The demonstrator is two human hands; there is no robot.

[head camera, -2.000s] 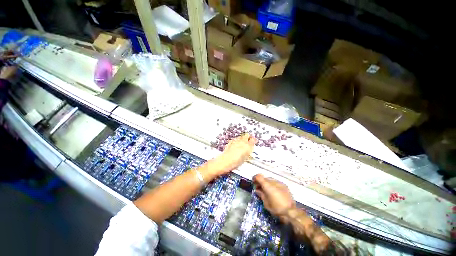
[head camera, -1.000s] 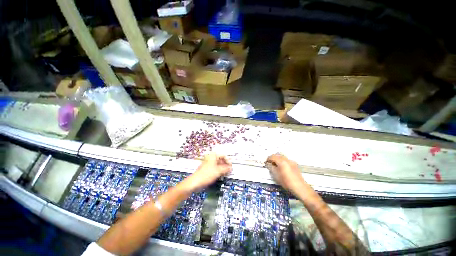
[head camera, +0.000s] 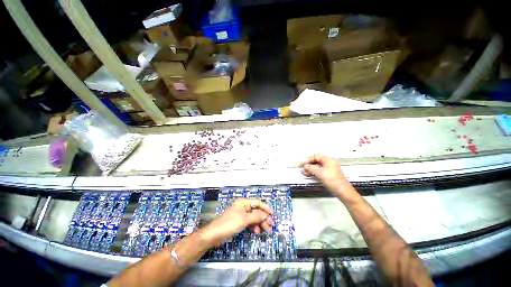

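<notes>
Three circuit board panels, bluish-silver, lie in the line's channel; the rightmost panel [head camera: 284,224] is under my left hand. My left hand [head camera: 253,216] is over that panel with its fingers curled together; whether it holds a small part cannot be told. My right hand [head camera: 319,167] is at the front edge of the white shelf [head camera: 280,148], thumb and fingertips close together; any part in it is too small to see. A loose pile of dark red components [head camera: 193,154] lies on the shelf to the left of my right hand. Tiny pale bits lie beside it.
A clear plastic bag of pale parts [head camera: 115,152] and a pink-purple object [head camera: 57,153] stand left on the shelf. Bright red components [head camera: 367,140] lie to the right. Line rails [head camera: 241,178] run along the channel. Cardboard cartons [head camera: 364,70] and a blue bin [head camera: 222,31] are behind.
The view has turned right, so the panels and pile sit further left. My left hand has moved from the pile down over the rightmost panel. My right hand has moved from the channel's rail to the shelf edge.
</notes>
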